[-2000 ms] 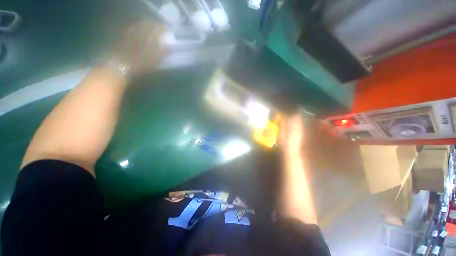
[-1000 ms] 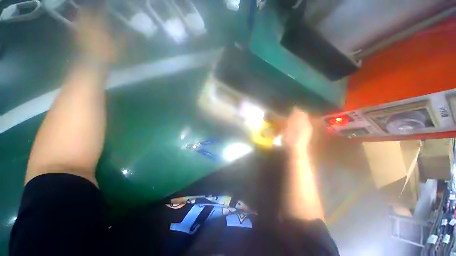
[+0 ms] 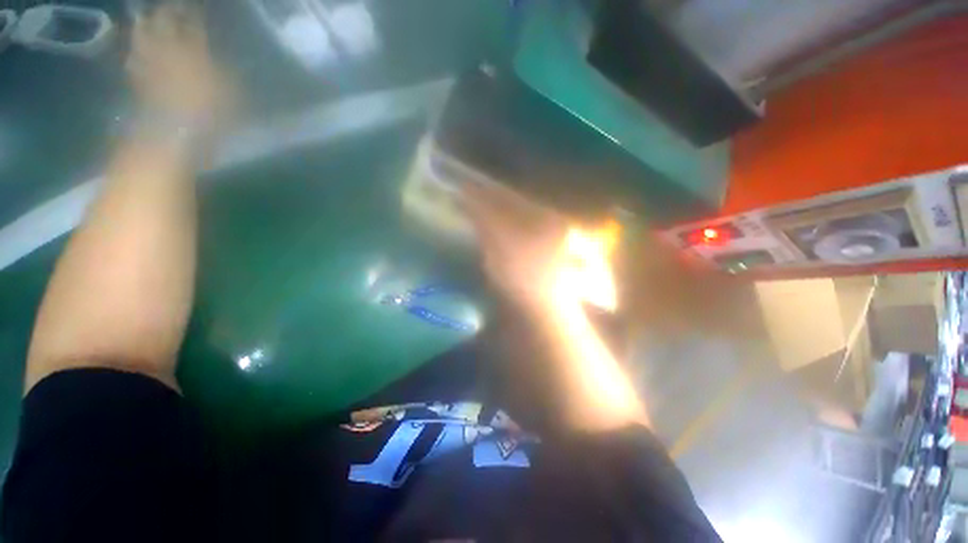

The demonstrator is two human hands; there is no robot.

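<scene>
My left hand (image 3: 175,66) is blurred at the upper left, over the green surface near the white housings; I cannot tell whether it holds anything. My right hand (image 3: 510,239) is blurred and partly lost in glare, at the cream fixture (image 3: 427,196) under the machine; its fingers are too unclear to read. A yellow box (image 3: 607,278) glares beside my right wrist. White oval housings lie at the top: one (image 3: 64,30) left of my left hand, others (image 3: 329,30) to its right.
A thin blue item (image 3: 430,308) lies on the green bench (image 3: 287,276). The green and black machine parts (image 3: 594,138) stand above the fixture. The orange machine cover (image 3: 860,149) with its control panel (image 3: 785,235) is at the right. An open carton (image 3: 812,318) stands beyond.
My right hand has moved left from beside the yellow box to the fixture. My left hand has moved left since the first frame and stays over the housings' area. The view has shifted slightly.
</scene>
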